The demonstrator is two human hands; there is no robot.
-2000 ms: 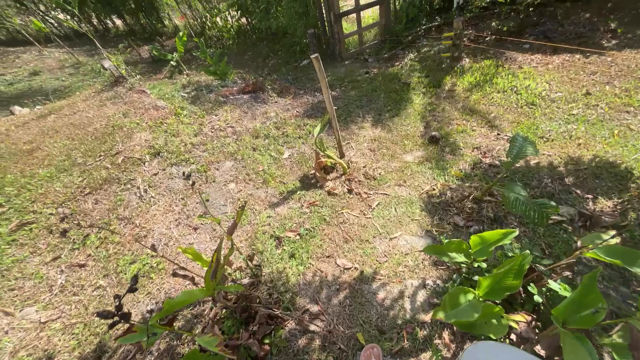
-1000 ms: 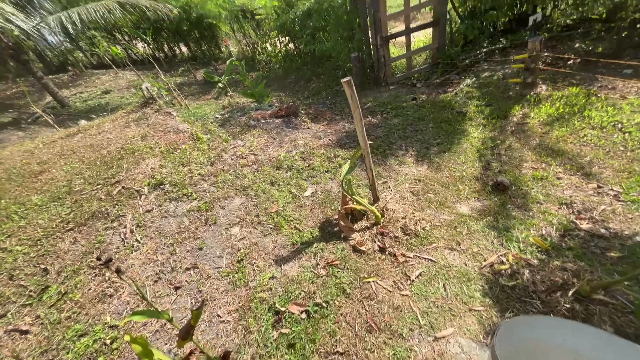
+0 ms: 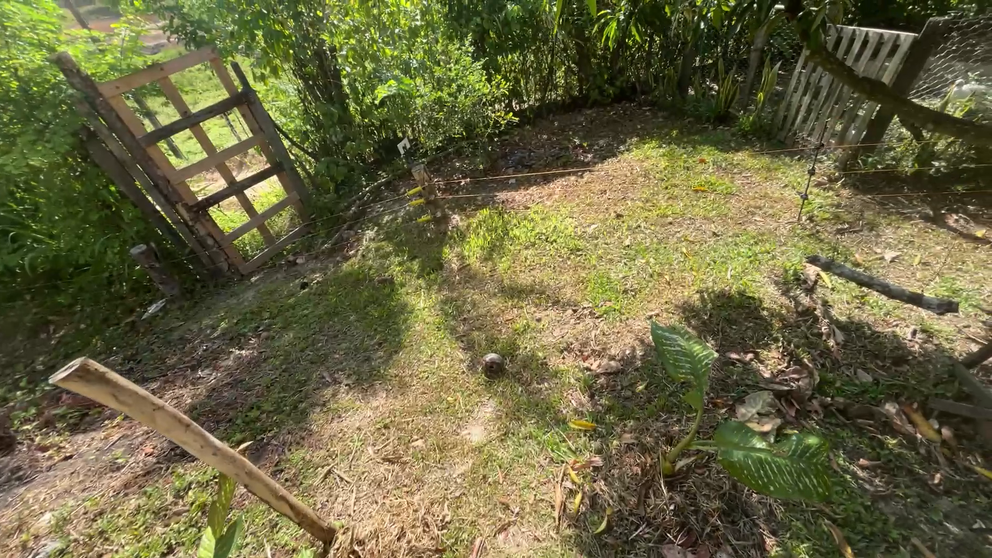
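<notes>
Neither my left hand nor my right hand shows in the head view, so what they hold or touch is hidden. A bare wooden stake [image 3: 198,449] leans up to the left at the lower left, with green leaves [image 3: 221,515] beside its lower part. A small dark round object [image 3: 493,365] lies on the grass near the middle. At the lower right grows a plant with broad, pale-veined green leaves [image 3: 771,459], among dry leaves and straw.
A wooden lattice gate [image 3: 203,159] stands at the upper left by leafy bushes. Thin fence lines run from a short post [image 3: 425,186] towards a slatted wooden fence panel [image 3: 845,81]. A cut branch [image 3: 882,285] lies at the right.
The view has swung right and up; the stake now shows at the lower left. The pale rounded object at the bottom edge one second ago is out of view.
</notes>
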